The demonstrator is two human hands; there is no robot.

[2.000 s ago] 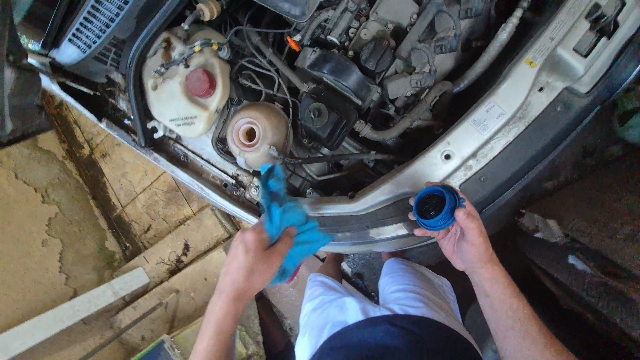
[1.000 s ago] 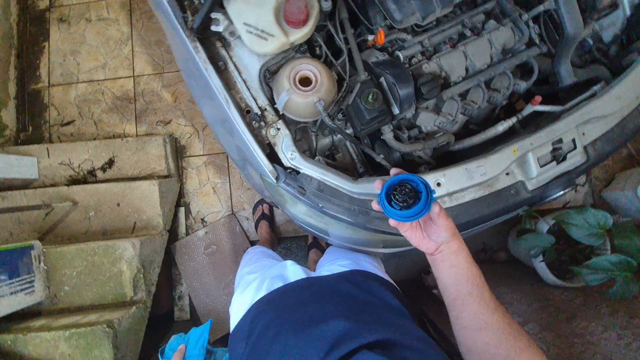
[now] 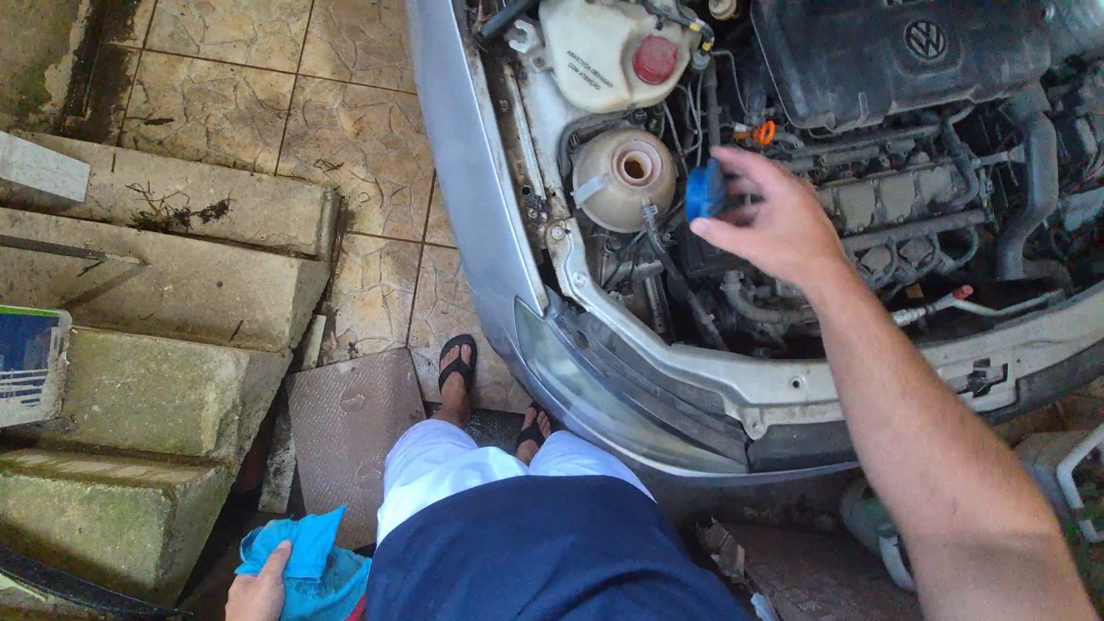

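Observation:
In the head view my right hand (image 3: 772,216) grips the rim of a blue plastic cap (image 3: 705,191), turned on its side between thumb and fingers. Just left of it sits a round, yellowed coolant expansion tank (image 3: 614,200) with its filler neck (image 3: 636,166) uncovered. The cap and tank look apart. At the bottom left, my left hand (image 3: 259,593) holds a crumpled blue cloth (image 3: 312,561) low beside my body. Above the round tank is a whitish reservoir (image 3: 586,60) with a red cap (image 3: 655,59).
A black engine cover (image 3: 897,60), an orange dipstick handle (image 3: 764,132) and hoses lie around and beyond my right hand. The car's front crossmember (image 3: 793,379) and headlight (image 3: 621,388) edge the bay. Concrete steps (image 3: 172,285) rise at left; a sandalled foot (image 3: 457,362) shows below.
My right hand has moved from above the car's front edge to beside the round tank, and the cap has turned onto its side. My left hand, with the cloth, has dropped away from the tank.

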